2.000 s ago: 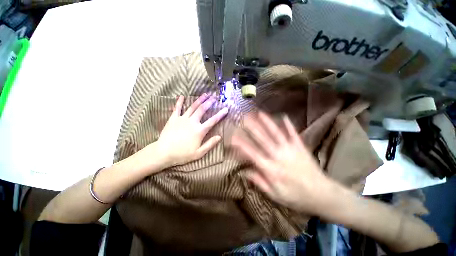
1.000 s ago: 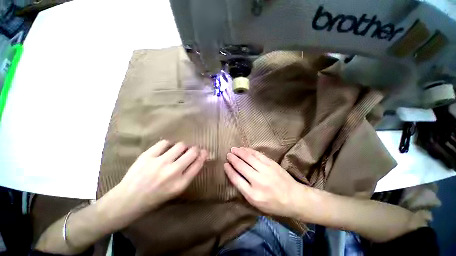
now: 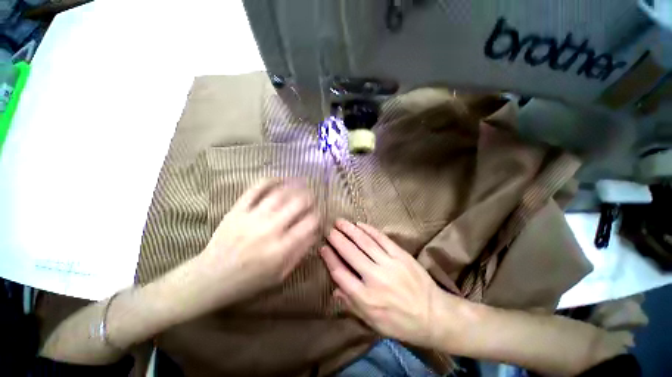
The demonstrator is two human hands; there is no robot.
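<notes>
The brown ribbed garment lies under the machine head and drapes over the near table edge. The presser foot and needle area glows purple-white on the cloth, beside a small cream knob. A straight seam line runs from the foot toward me. My left hand is blurred, its fingers bent over the cloth left of this line; whether it pinches cloth cannot be told. My right hand lies flat on the cloth, fingertips by the line, fingers slightly apart. The needle tip is lost in glare.
The grey brother sewing machine spans the top right. The white table shows at left, with a green basket edge beyond it. A small dark tool and dark cloth lie at far right.
Since two seconds ago, my right hand has come to rest flat, lower on the cloth. My left hand drew back from the foot, then rose slightly with its fingers bent. The cloth's left part has shifted.
</notes>
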